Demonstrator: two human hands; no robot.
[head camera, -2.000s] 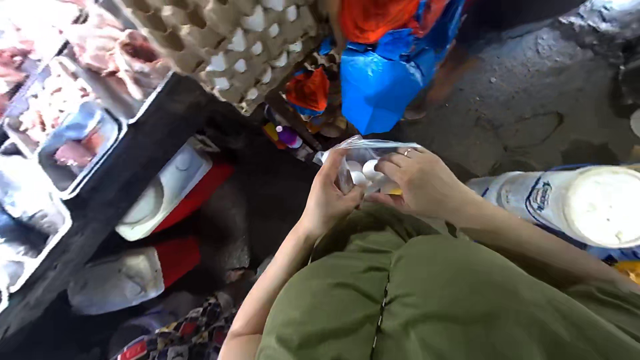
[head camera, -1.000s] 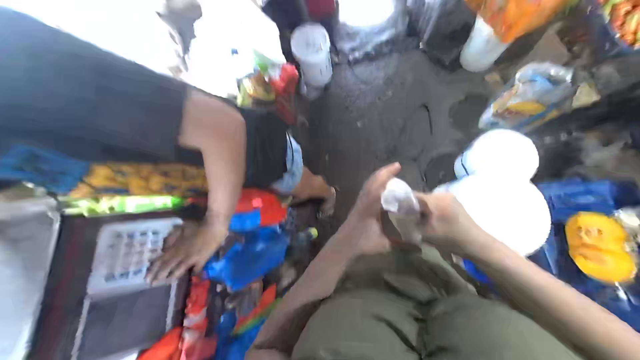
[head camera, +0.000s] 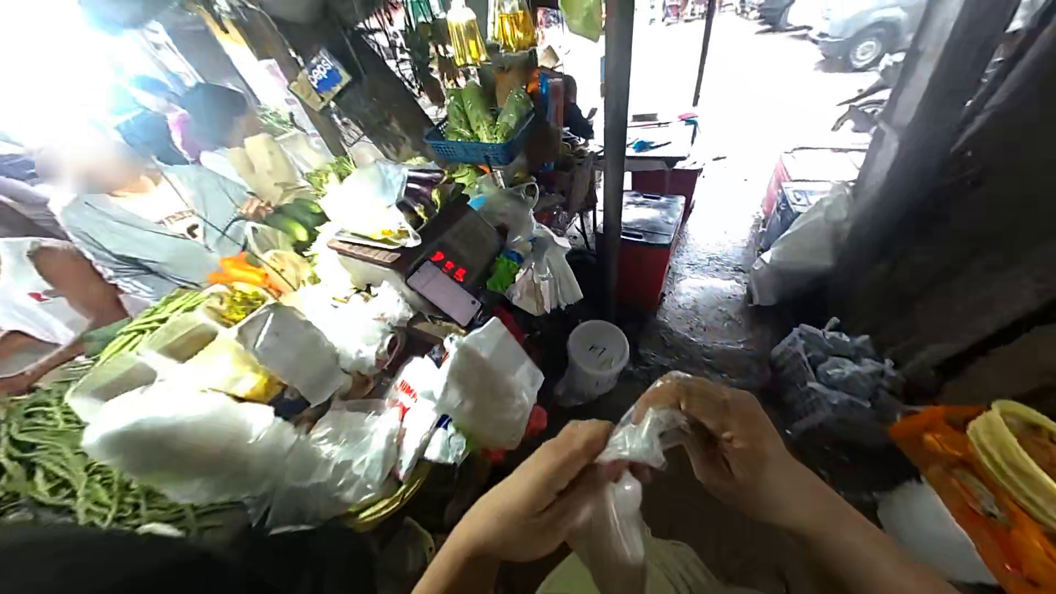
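A thin clear plastic bag (head camera: 631, 503) hangs between my two hands, its upper part gathered and twisted. My left hand (head camera: 549, 491) pinches the gathered neck from the left. With bent fingers, my right hand (head camera: 726, 445) holds the top of the bag from the right. The lower bag hangs in front of my body, and what it contains cannot be made out. Beyond my hands stands a white plastic bucket (head camera: 596, 351). A digital scale (head camera: 445, 256) with a lit red display is farther off to the left, a phone (head camera: 444, 292) lying against it.
Long green beans (head camera: 74, 462), plastic bags (head camera: 190, 437) and other vegetables cover the stall at left. People (head camera: 157, 206) stand behind it. A metal post (head camera: 616, 148) rises near a red cooler (head camera: 648, 256). At right are a crate of bags (head camera: 837, 371) and a yellow-rimmed basket (head camera: 1011, 445).
The view has swung up from the floor to the stall and walkway. Two seconds ago the bag was open with white eggs showing; now its neck is gathered and twisted between my hands.
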